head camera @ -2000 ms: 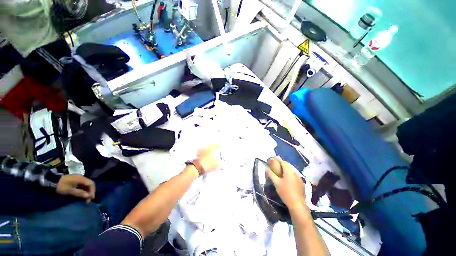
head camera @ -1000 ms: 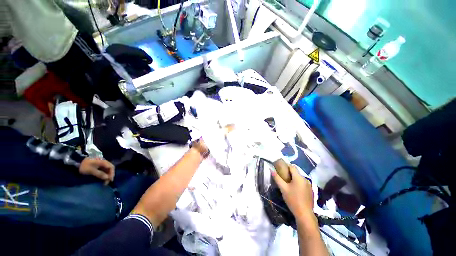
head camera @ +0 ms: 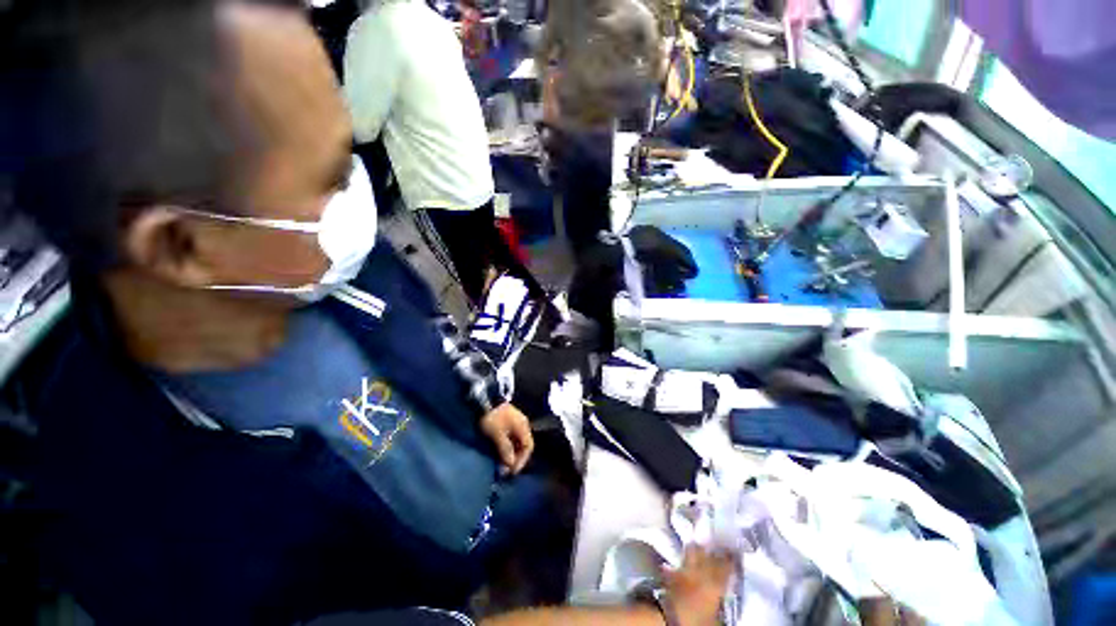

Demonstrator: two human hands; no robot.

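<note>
A loose heap of white cut pieces covers the front of the table. My left hand is low in the view, blurred, at the left side of the heap and touching the white pieces; whether its fingers hold one cannot be told. A small skin-toned patch at the bottom edge looks like part of my right hand, nearly all cut off. The iron is not clearly visible. A dark blue folded piece and a black piece lie behind the heap.
A person in a white mask and navy jacket stands close on the left, one hand by the table's edge. A grey-white trough with blue inside stands behind the table. Other people are farther back.
The view has swung left and up, bringing the masked person's head and shoulders into view. The iron, the blue padded arm and most of my right arm have left the picture.
</note>
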